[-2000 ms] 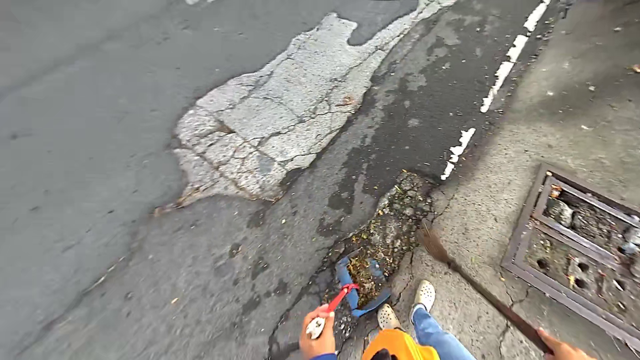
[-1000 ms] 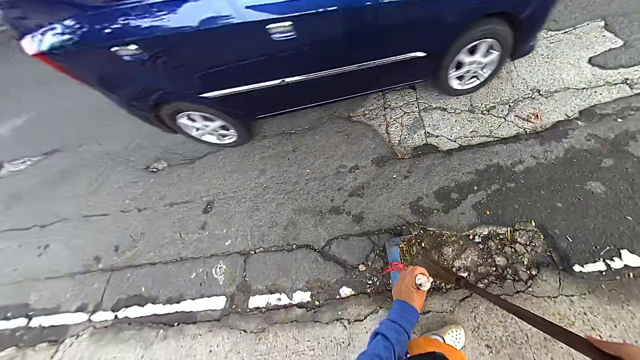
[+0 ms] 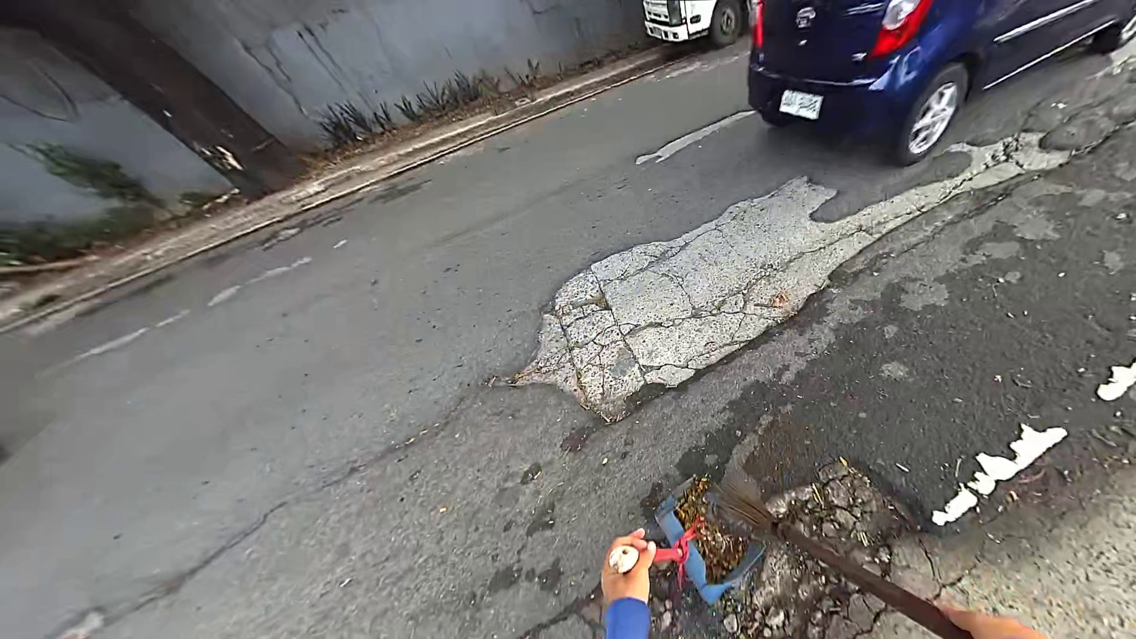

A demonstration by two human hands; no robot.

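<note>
My left hand [image 3: 627,568], below a blue sleeve, is closed around the pale-tipped red handle of a blue dustpan [image 3: 710,581]. Dry leaves and debris [image 3: 713,541] lie in the pan, which rests at the left side of a patch of broken pavement [image 3: 834,524]. My right hand [image 3: 990,624], partly cut off by the bottom edge, holds the dark shaft of a broom [image 3: 865,572]. The bristles of the broom reach the right side of the dustpan's opening, against the debris.
A dark blue car [image 3: 852,80] is on the road at the upper right, with a white vehicle [image 3: 692,18] beyond it. A cracked pale patch [image 3: 692,302] marks the asphalt. A curb [image 3: 390,164], a wall [image 3: 444,44] and a tree trunk [image 3: 169,98] border the far side.
The blue car, beside the broken patch one second ago, is now farther up the road at the upper right. The view has swung widely. Both hands still hold the dustpan and the broom.
</note>
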